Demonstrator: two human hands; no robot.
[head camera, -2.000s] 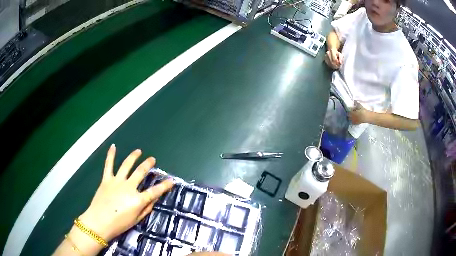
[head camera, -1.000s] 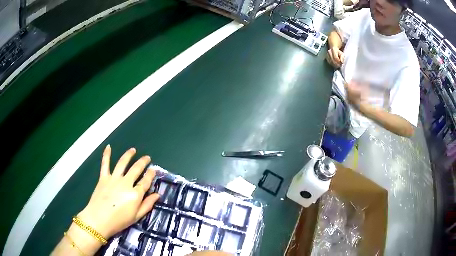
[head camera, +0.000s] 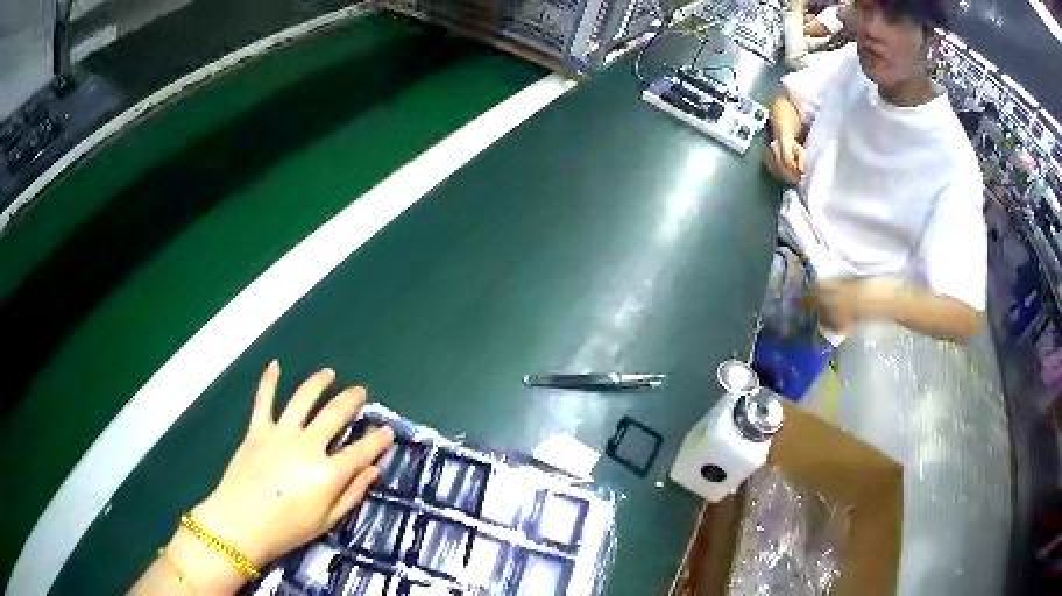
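My left hand (head camera: 291, 472), with a gold bracelet at the wrist, has its fingers spread over the upper left edge of a lens tray (head camera: 596, 530). The white-edged tray holds rows of black-framed squares with pale or dark centres. At least one cell in its top row shows plain white. My left fingertips rest at or just above the tray's corner and hold nothing visible. My right hand is not in view. Tweezers (head camera: 594, 381) lie on the green bench above the tray. A loose black frame (head camera: 635, 446) and a white paper scrap (head camera: 566, 455) lie near the tray's upper right.
A white dispenser bottle (head camera: 728, 448) stands at the bench's right edge. An open cardboard box (head camera: 856, 472) with clear plastic is beside the bench. A person in a white shirt (head camera: 897, 186) is at upper right, near a white fixture (head camera: 705, 111). A white strip (head camera: 291, 279) borders the green conveyor.
The whole view has shifted slightly. My left fingertips sit a little further over the tray's corner than a second ago. The skin edge at the bottom of the earlier frames is gone. The other person's arm has moved.
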